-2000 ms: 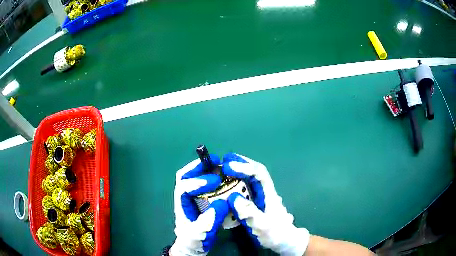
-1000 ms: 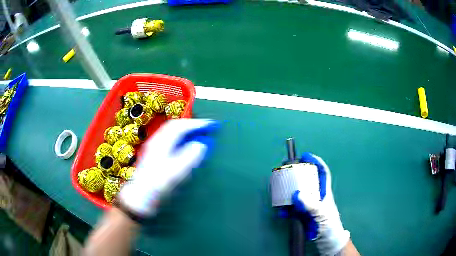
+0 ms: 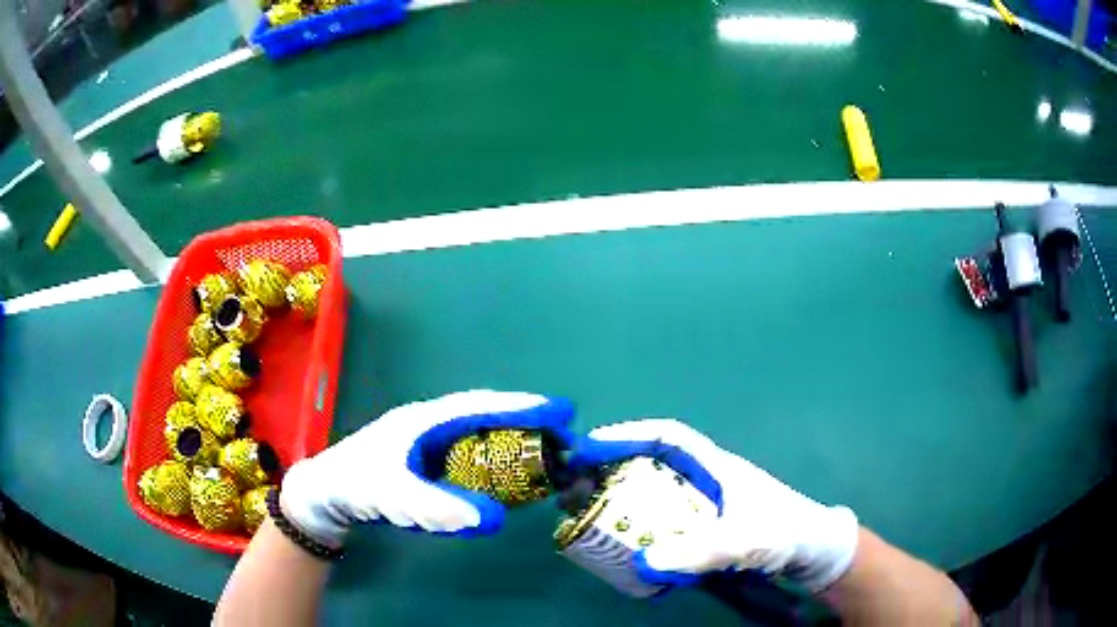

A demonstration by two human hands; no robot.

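Note:
My left hand, in a white glove with blue fingertips, holds a gold mesh grille with its collar pointing right. My right hand, gloved alike, holds a white microphone body with gold trim and small gold buttons, tilted with its top toward the grille. The grille's collar meets or nearly meets the black neck; my fingers partly hide the spot. The black handle is mostly hidden below my right hand. A red basket of loose gold grilles stands at the left.
Two part-built microphones lie at the right with a small red piece. A white ring lies left of the basket. Across the white edge strip, the green belt holds a yellow tube, a gold-headed microphone and a blue bin.
My left hand has come from over the basket to the microphone body, now with a gold grille in it. My right hand has tilted the body leftward. The view has shifted.

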